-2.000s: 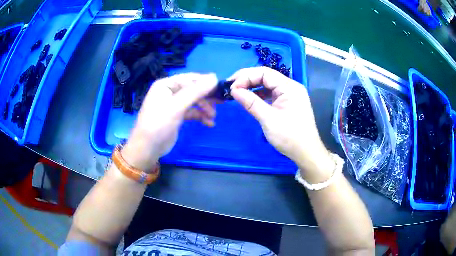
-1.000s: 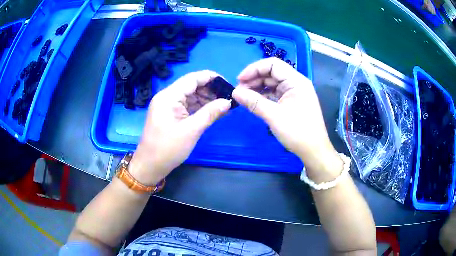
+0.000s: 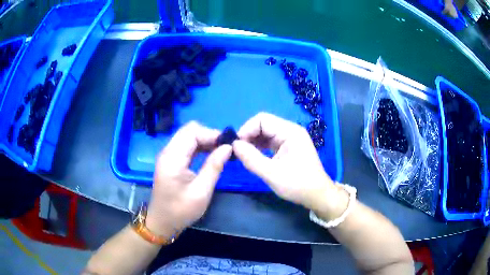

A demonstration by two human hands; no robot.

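A small black housing [image 3: 228, 136] is held between the fingertips of both hands over the front part of the blue centre tray [image 3: 225, 42]. My left hand [image 3: 188, 169] grips it from the left, and my right hand [image 3: 282, 158] pinches it from the right. The fingers cover most of it, so whether a round insert is in it cannot be told. Black housings [image 3: 166, 86] lie heaped at the tray's left. Small glossy round inserts [image 3: 305, 88] lie in a line along its right side.
A blue bin [image 3: 70, 80] with scattered black pieces stands at left. An open clear bag [image 3: 391, 129] of dark round parts lies right of the tray, on crinkled clear plastic. A blue tray [image 3: 463, 153] of dark pieces stands far right. A green conveyor [image 3: 301, 19] runs behind.
Both hands have moved down and slightly left with the black piece, nearer the tray's front. The piece is turned and shows less. More of the inserts at the tray's right are uncovered.
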